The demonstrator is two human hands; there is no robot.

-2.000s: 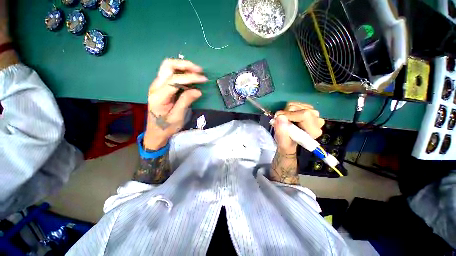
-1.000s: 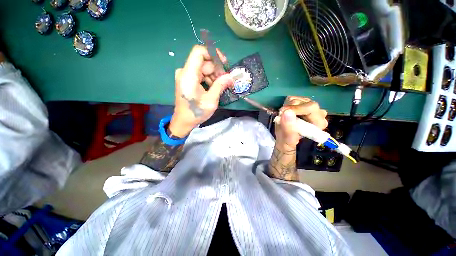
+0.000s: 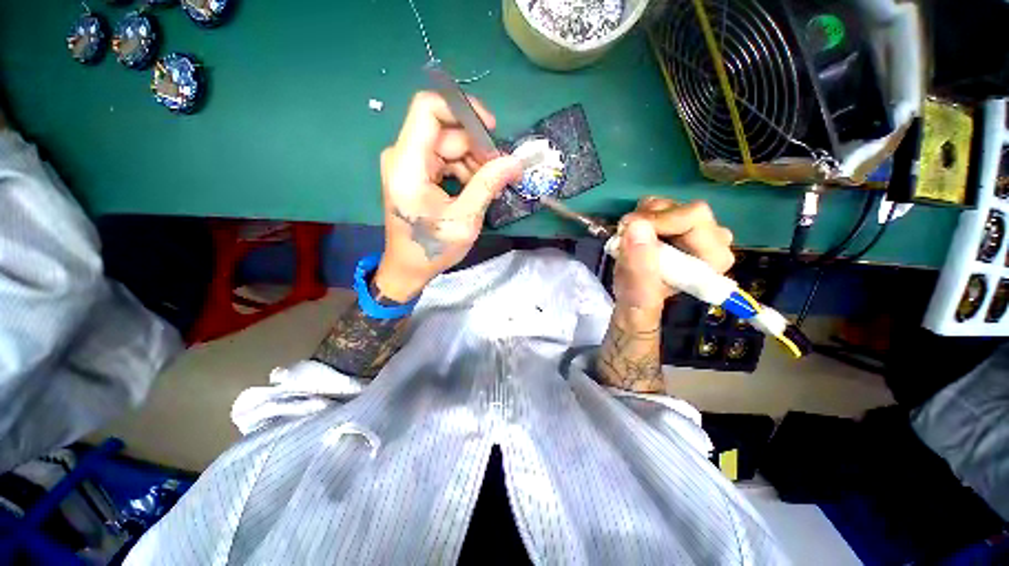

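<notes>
A round circuit board assembly [image 3: 540,171] with a silvery top and blue edge sits on the dark holding fixture [image 3: 573,144]. My left hand [image 3: 443,182] holds grey metal tweezers [image 3: 463,108]; their lower end is at the disc's upper left, and my fingertips are beside the disc. My right hand [image 3: 668,249] holds the soldering iron [image 3: 697,279] by its white handle. Its metal shaft reaches the disc's lower edge; whether the tip touches cannot be told. A thin solder wire [image 3: 420,28] lies on the mat above my left hand.
Several round assemblies [image 3: 177,83] lie at upper left. A cream cup [image 3: 567,50] of silvery bits, a fan [image 3: 739,94], a yellow plate [image 3: 946,149] and a white tray [image 3: 965,260] stand to the right. A person's sleeve [image 3: 66,287] is at left.
My left hand has moved right to the disc, and the tweezers now show clearly in it. My right hand stays by the disc with the iron. The view has shifted slightly.
</notes>
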